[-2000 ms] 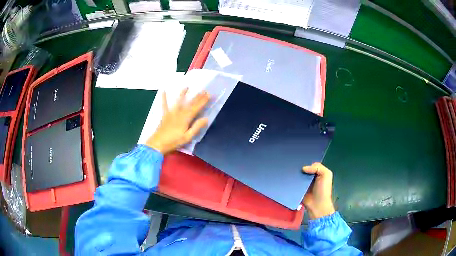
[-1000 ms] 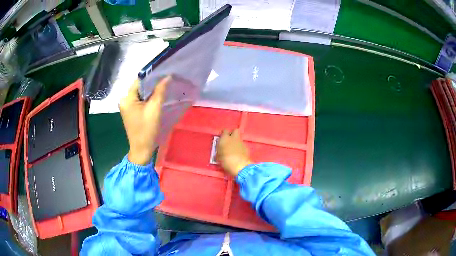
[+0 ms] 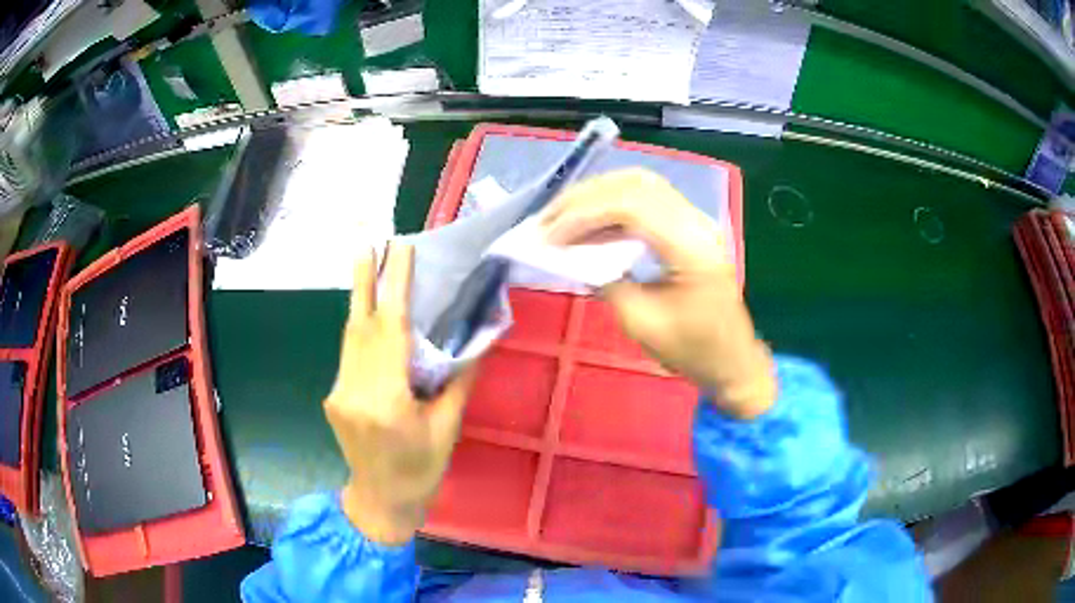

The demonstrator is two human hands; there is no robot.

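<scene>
My left hand (image 3: 395,401) grips the lower left end of a dark tablet in a milky film bag (image 3: 454,265), held tilted above the tray. My right hand (image 3: 678,283) is at the bag's right side, fingers closed on a white flap of it; the motion is blurred. Below lies a red-orange tray (image 3: 619,495). Its near recess shows bare ribs. Its far recess holds a bagged tablet (image 3: 696,189), greyish and partly hidden by my hands and the held bag.
At left are a white sheet pile (image 3: 342,212), a black-and-clear plastic pack (image 3: 250,194) and a red tray (image 3: 153,548) with two dark tablets (image 3: 136,454). Another tray stands at the far left. Stacked red trays (image 3: 1055,306) are at the right edge. Printed sheets (image 3: 589,47) hang behind.
The tablet went from lying bare across the tray into a film bag, lifted by my left hand. My right hand has left the near recess and taken hold of the bag. The small label there no longer shows.
</scene>
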